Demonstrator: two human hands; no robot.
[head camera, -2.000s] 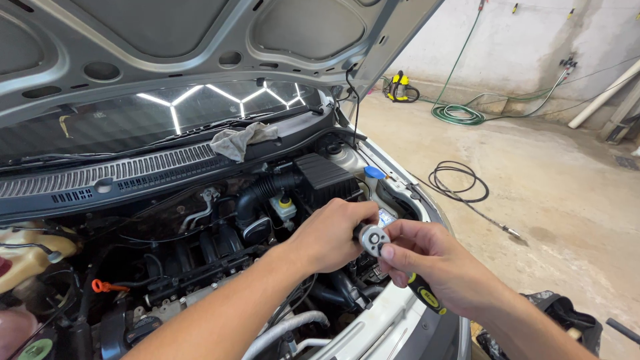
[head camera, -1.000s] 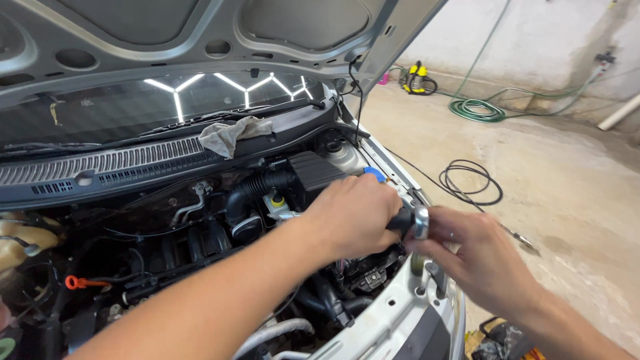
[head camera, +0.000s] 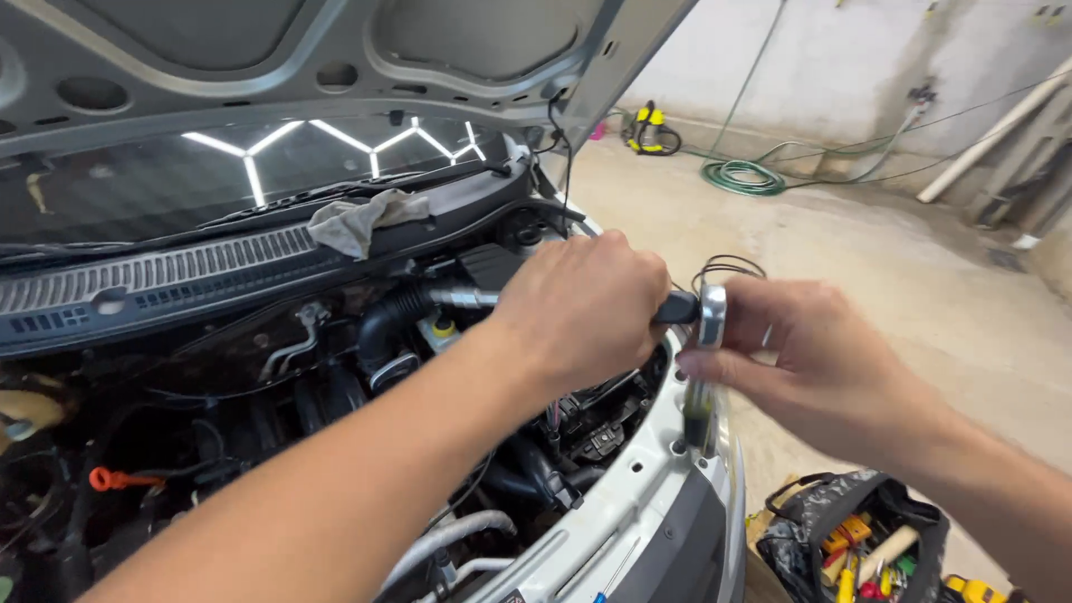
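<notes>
My left hand (head camera: 582, 310) is closed around a black-handled tool with a metal shaft (head camera: 465, 297), whose shaft points left over the engine bay. The black end of that handle meets the round metal head of a ratchet wrench (head camera: 712, 314). Fingers and thumb of my right hand (head camera: 787, 360) hold this ratchet head, seen edge-on, while its black and yellow-green handle hangs down, blurred. Both hands are above the car's white front panel (head camera: 636, 469). My left hand hides part of the air filter box (head camera: 490, 264).
The raised hood (head camera: 335, 75) spans the top. A grey rag (head camera: 364, 222) lies on the cowl. A small screwdriver (head camera: 618, 574) rests at the front panel. On the floor are a tool bag (head camera: 779, 536), a coiled green hose (head camera: 741, 177) and a yellow-black machine (head camera: 649, 130).
The ratchet head has turned from face-on to edge-on in my right hand. The metal shaft at my left hand now shows, pointing left.
</notes>
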